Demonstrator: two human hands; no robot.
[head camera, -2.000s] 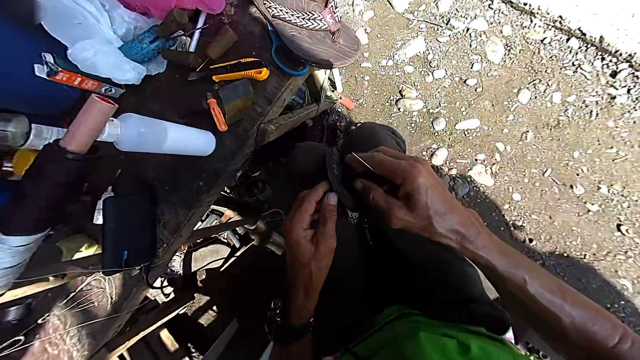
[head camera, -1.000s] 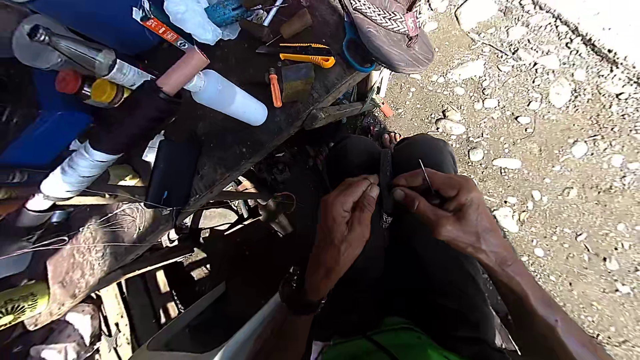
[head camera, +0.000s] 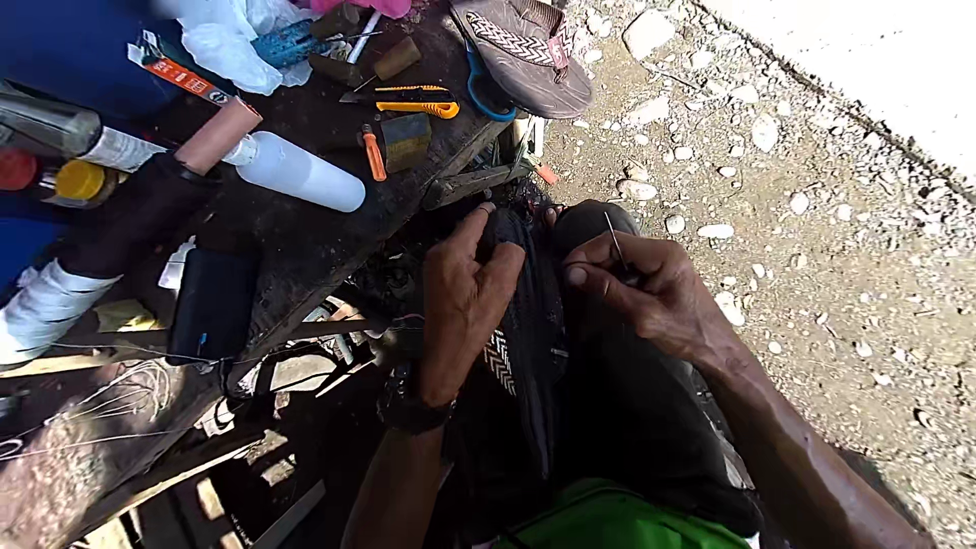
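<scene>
A dark sandal (head camera: 534, 335) with a white zigzag pattern on its strap lies lengthwise over my lap, its edge in shadow. My left hand (head camera: 469, 293) rests on the sandal's left side, thumb and index finger spread around its upper part. To the right of the sandal, my right hand (head camera: 640, 290) pinches with thumb and index finger, and a thin metal needle or awl shaft (head camera: 614, 240) sticks up from between its fingers. Whether thread runs from the fingertips to the sandal cannot be made out.
On the dark wooden bench (head camera: 305, 267) at left lie a yellow utility knife (head camera: 418, 100), an orange-handled tool (head camera: 374, 154), a white plastic bottle (head camera: 301, 171), a black phone-like object (head camera: 213, 305) and blue-handled scissors (head camera: 484, 88). A brown flip-flop (head camera: 526, 53) sits on the corner. Stony ground (head camera: 762, 229) lies right.
My hands, close together a second ago, are now farther apart. The left hand's fingers have spread, and more of the dark sandal shows between the hands.
</scene>
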